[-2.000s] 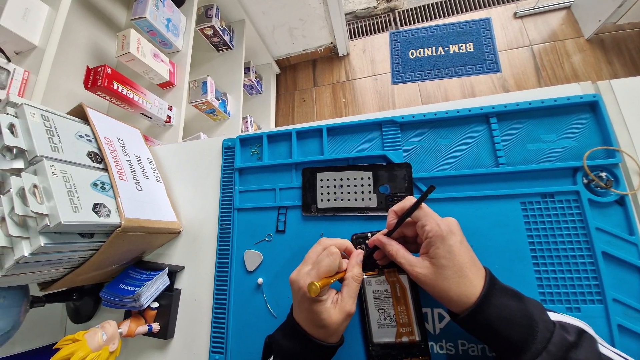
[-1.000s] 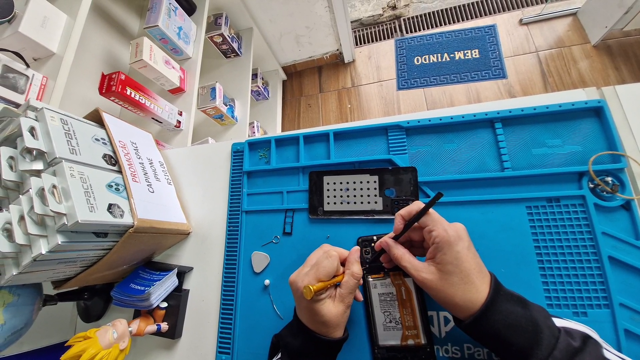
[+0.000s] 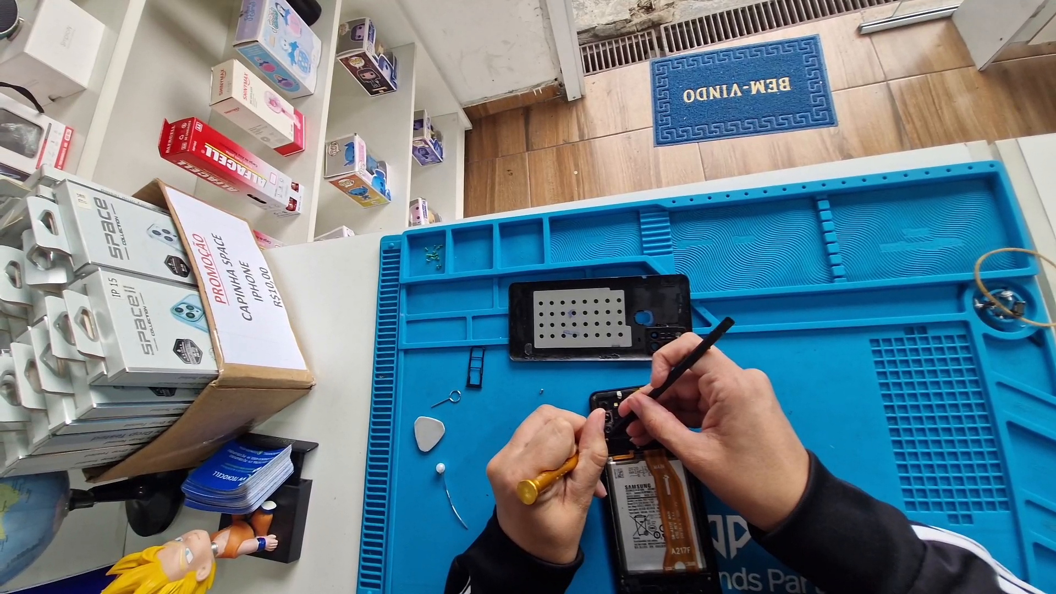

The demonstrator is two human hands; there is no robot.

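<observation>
An opened Samsung smartphone (image 3: pixel 652 511) lies on a blue silicone repair mat (image 3: pixel 792 429), its battery and orange flex cable exposed. My left hand (image 3: pixel 549 474) grips a gold-handled screwdriver (image 3: pixel 546 481), its tip hidden by the fingers at the phone's upper end. My right hand (image 3: pixel 722 421) holds a slim black pry tool (image 3: pixel 693 359) slanting over the camera area; its lower tip is hidden. Beyond the hands lies the phone's black back cover (image 3: pixel 598 318), inner side up. Left of the hands are a SIM eject pin (image 3: pixel 446 399), a pale pick (image 3: pixel 429 434), a small black frame (image 3: pixel 476 368) and a white-tipped wire (image 3: pixel 452 495).
Small screws (image 3: pixel 433 254) sit in a mat compartment. At the left stand a cardboard box (image 3: pixel 264 392) of phone-case packs, a stack of blue cards (image 3: pixel 239 477) and a yellow-haired figurine (image 3: pixel 177 561). A round dish (image 3: pixel 1000 304) with a cord is at the right.
</observation>
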